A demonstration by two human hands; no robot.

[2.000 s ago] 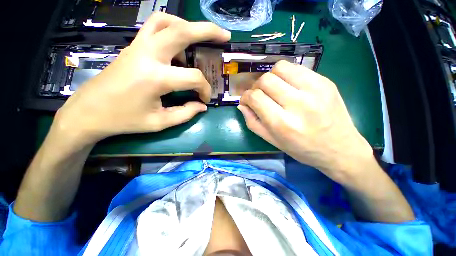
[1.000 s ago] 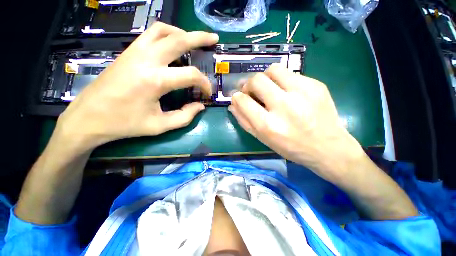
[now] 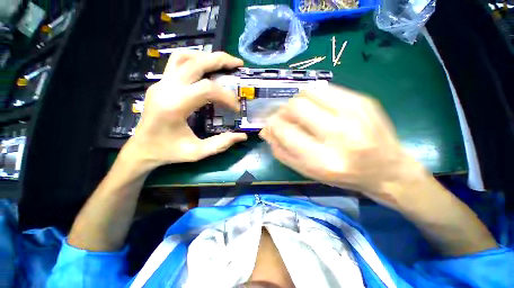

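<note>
An open phone frame lies on the green bench mat in front of me. It shows a silver-grey plate, white edging and an orange flex tail near its left part. My left hand grips the frame's left end, with fingers at the top edge and the thumb at the bottom edge. My right hand is blurred and covers the frame's lower right part. Its fingertips are closed together at the bottom edge; whether they pinch a small part is hidden.
Black foam trays with phone frames stand at the left. Behind the frame are an open plastic bag with black contents, loose thin strips, a blue bin and a second plastic bag. A black surface lies at the right.
The view has shifted, so more of the left trays and the blue bin shows. The right hand is now blurred. The left hand still grips the frame's left end.
</note>
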